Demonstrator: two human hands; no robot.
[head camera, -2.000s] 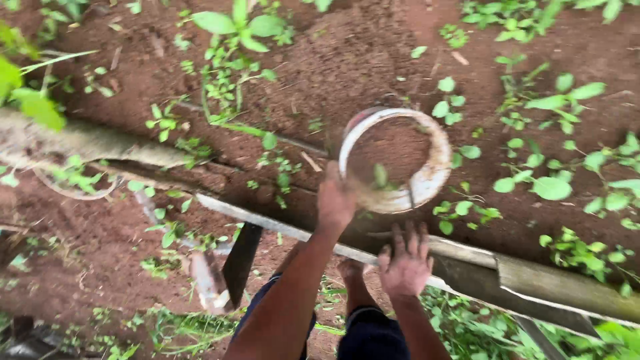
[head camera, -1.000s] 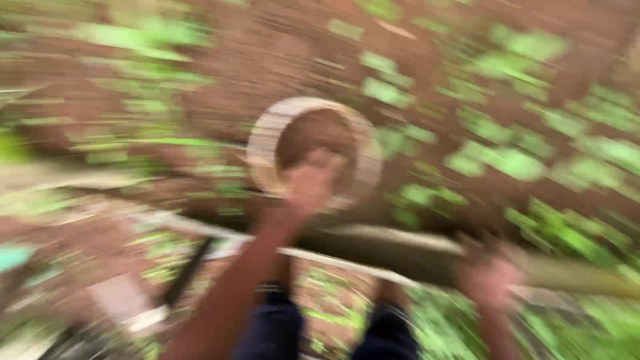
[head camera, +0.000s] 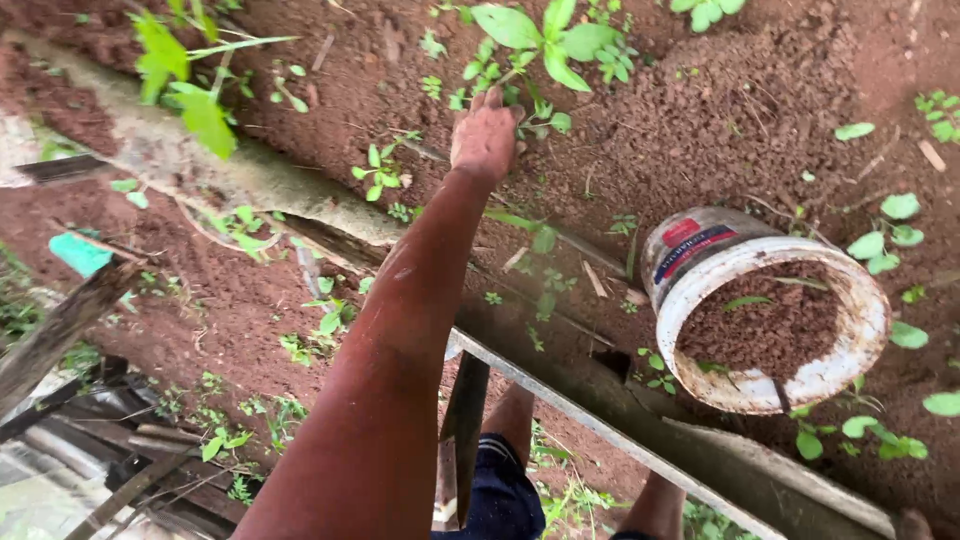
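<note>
My left hand (head camera: 486, 135) reaches out over the red soil, its fingers at the base of a leafy green weed (head camera: 551, 41); whether they grip a stem cannot be told. To the right a dirty white plastic bucket (head camera: 686, 232), partly filled with reddish soil (head camera: 765, 322), leans tilted on the ground with its mouth toward me. Only a small part of my right hand (head camera: 913, 525) shows at the lower right corner, by the end of the long grey sheet edging (head camera: 592, 427); its fingers are mostly hidden.
The grey edging and a mud-covered curved sheet (head camera: 300, 187) run diagonally between my legs and the soil bed. Small weeds (head camera: 379, 172) dot the soil. At lower left lie stacked boards (head camera: 97, 457), a weathered wooden post (head camera: 67, 330) and a green scrap (head camera: 81, 253).
My left hand has moved from beside the bucket to the weed on the left. The bucket now leans, showing its side and the soil in it. The view has shifted left.
</note>
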